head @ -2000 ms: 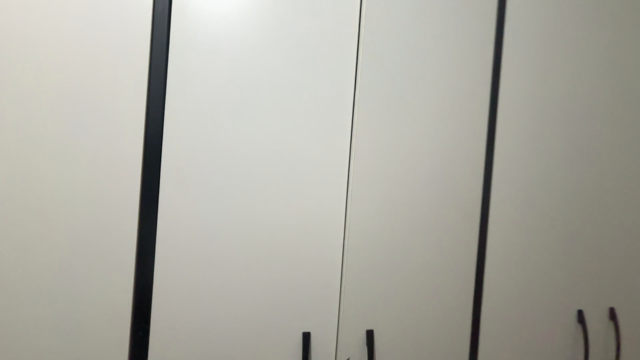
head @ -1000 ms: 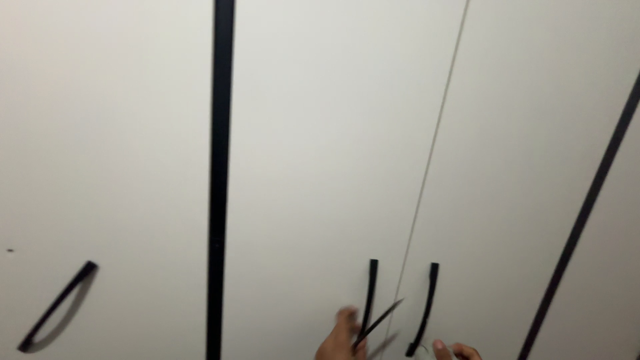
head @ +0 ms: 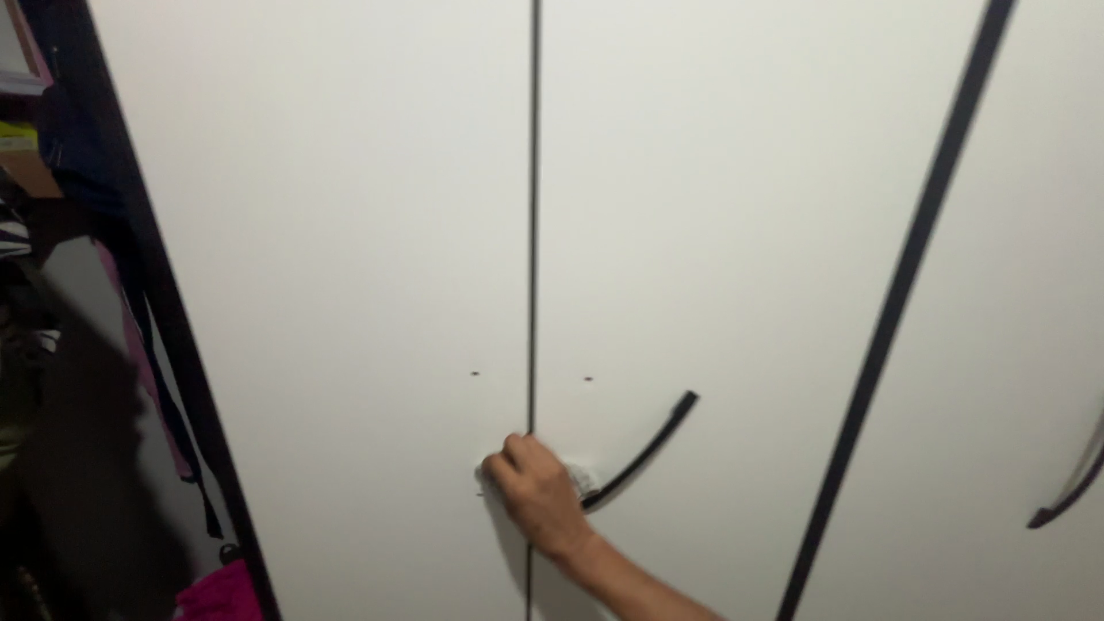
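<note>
My right hand (head: 535, 496) reaches in from the lower right, over the seam between two white cabinet doors (head: 345, 216). Its fingers are closed on a crumpled whitish cloth or paper (head: 583, 477), which shows on both sides of the hand, against the doors. Just right of the hand, a curved black door handle (head: 647, 450) hangs tilted, its upper end swung to the right. Small dark holes show on the doors, one on the left door (head: 474, 373) and one on the right door (head: 588, 379). My left hand is out of view.
A dark upright strip (head: 897, 310) borders the doors on the right, with another black handle (head: 1069, 487) beyond it. At the left edge is a dark space with hanging straps, clothing and a bright pink cloth (head: 220, 593).
The view has swung left. One second ago both hands were by another pair of handles; now only the right shows, at the seam beside the tilted handle.
</note>
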